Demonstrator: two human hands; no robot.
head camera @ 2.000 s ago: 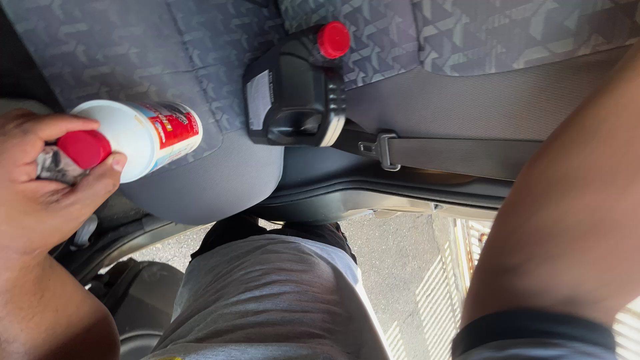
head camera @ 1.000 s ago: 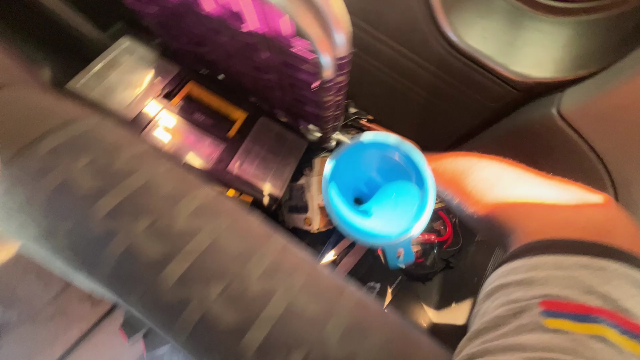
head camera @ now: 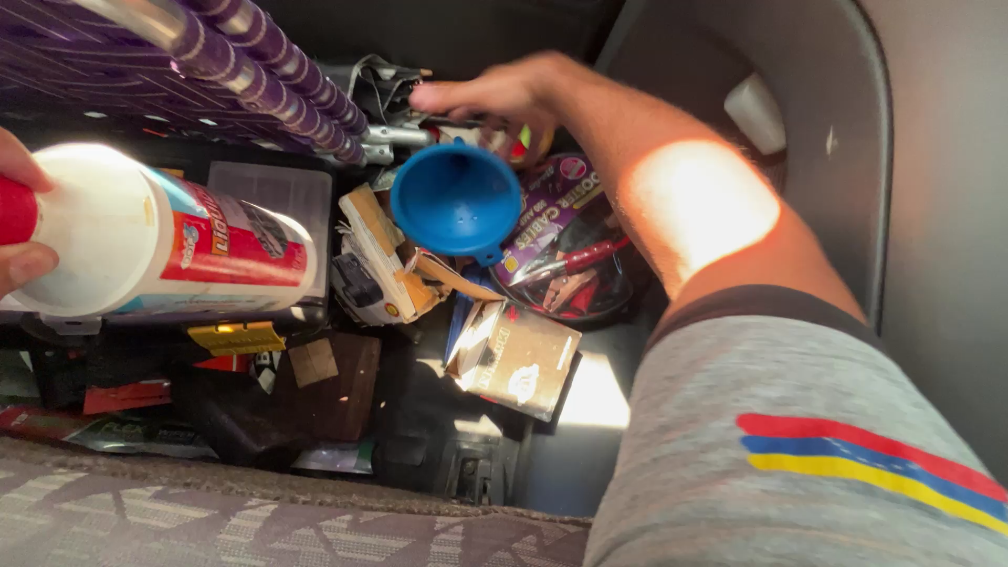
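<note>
At the left edge my left hand [head camera: 20, 213] grips the red cap of a white plastic brake fluid bottle [head camera: 228, 244], which lies tilted with its red and blue label showing. My right hand [head camera: 512, 106] reaches in at the top middle, slightly blurred, with thumb outstretched and the other fingers pointing down, partly hidden. Just below it is a blue plastic funnel [head camera: 457, 201], wide mouth up. Under and beside that hand lie a colourful object [head camera: 524, 142], too blurred to name, and a clear bag of booster cables [head camera: 567, 244]. Whether the right fingers touch anything cannot be told.
Purple fabric-wrapped metal tubes [head camera: 276, 67] slant across the upper left. A clear-lidded organizer case [head camera: 272, 185] lies behind the bottle. Torn cardboard boxes [head camera: 386, 260] and a brown box [head camera: 524, 358] lie around the middle. A patterned seat edge [head camera: 276, 512] runs along the bottom.
The view has moved from the car seat to this cluttered space. My right hand has moved from beside the funnel to above it. The brake fluid bottle, out of sight a second ago, is in view again.
</note>
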